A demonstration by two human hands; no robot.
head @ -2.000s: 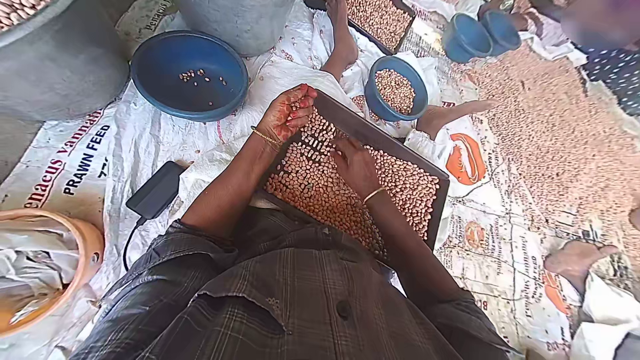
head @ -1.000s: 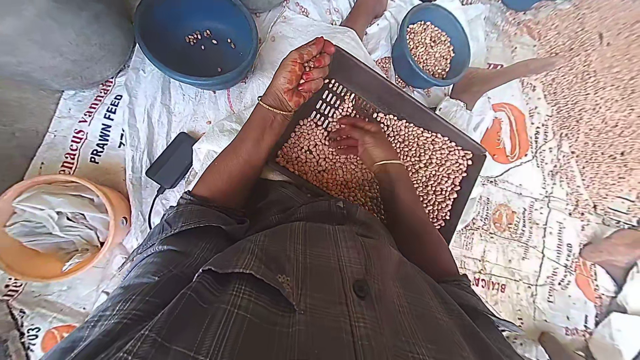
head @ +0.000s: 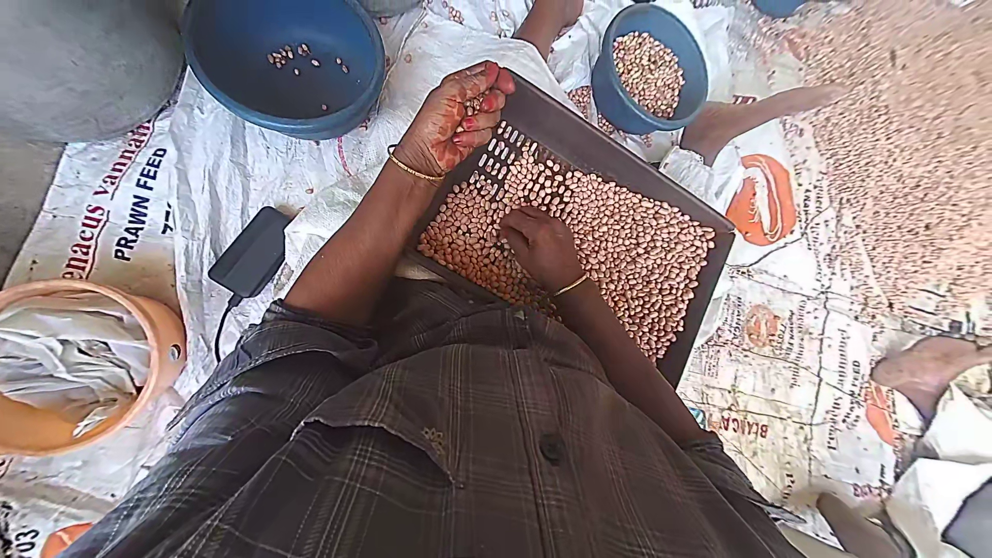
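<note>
A dark slotted plastic tray (head: 620, 174) lies tilted before me, largely covered with peanut kernels (head: 643, 248). My left hand (head: 461, 116), palm up with curled fingers, holds several kernels above the tray's upper left corner. Over the kernels near the tray's middle is my right hand (head: 542, 244), its fingers bent down on them; whether it grips any is hidden. Slots of the tray floor show between the hands. Beyond my left hand stands a blue plastic basin (head: 287, 101) with a few kernels in it. A smaller blue tub (head: 608, 97) of kernels is behind the tray.
A grey tub (head: 85, 70) stands at upper left, an orange plastic basket (head: 167, 341) with white sacking at lower left. A black device with a cable (head: 249, 252) lies on the printed sacks (head: 775, 341). Kernels spread at right. Other people's bare feet (head: 744, 116) are close by.
My right hand has moved a little toward me over the kernels, and more slots now show between my hands. My left hand stays raised at the tray's corner. The view has shifted.
</note>
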